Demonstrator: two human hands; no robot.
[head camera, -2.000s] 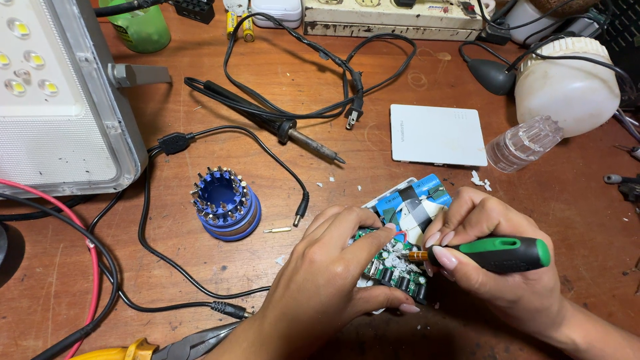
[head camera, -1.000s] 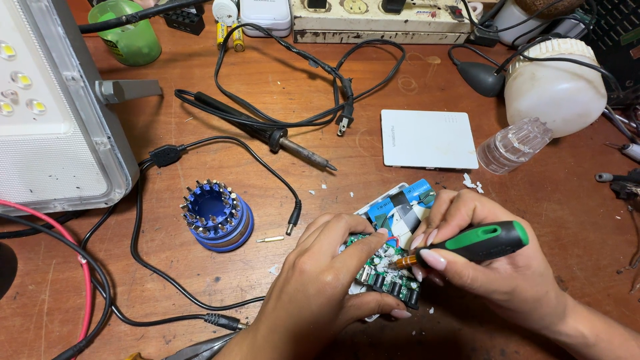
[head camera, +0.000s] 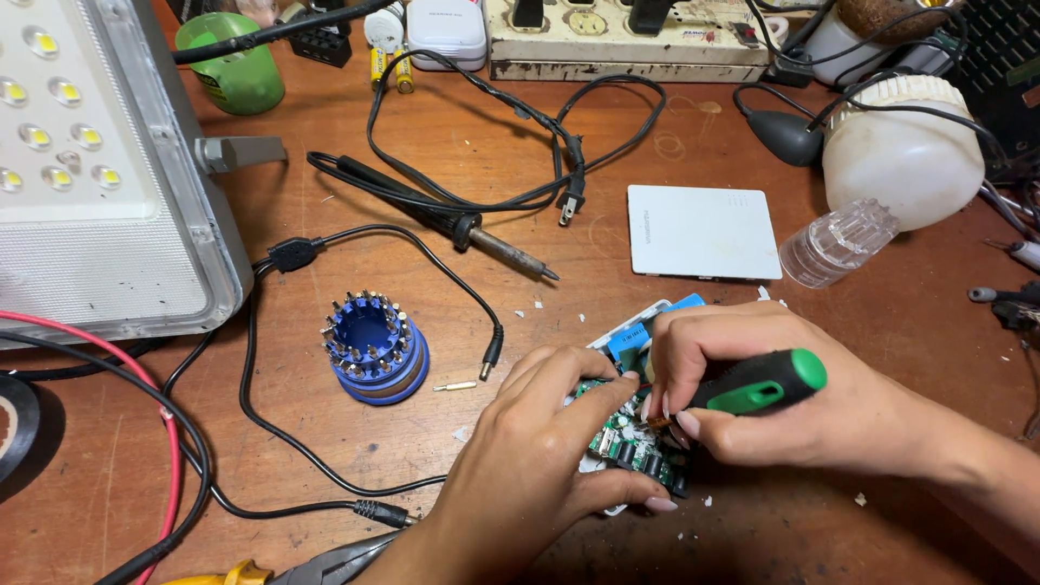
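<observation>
My left hand (head camera: 544, 447) grips a green circuit board (head camera: 621, 451) by its edges, thumb along the lower side and fingers over the top. Black parts and white flakes cover part of the board. My right hand (head camera: 756, 382) holds a black and green screwdriver (head camera: 760, 386), its shaft slanting down to the board; the tip is hidden among my fingers. Behind the board lies a blue battery cell (head camera: 630, 341) in a white plastic case (head camera: 626, 322). Left of my hands stands a blue bit holder (head camera: 378, 349), with a loose driver bit (head camera: 455, 386) beside it.
A soldering iron (head camera: 508, 253) with its cord lies behind my hands. A white plastic cover (head camera: 703, 231) and a clear ribbed cap (head camera: 837, 244) lie at the back right. Pliers (head camera: 333, 561) are at the front edge, an LED floodlight (head camera: 81, 244) at left, a power strip (head camera: 617, 69) behind.
Both hands stay at the board. The screwdriver's handle has turned a little, and my right fingers now cover more of the blue cell than before.
</observation>
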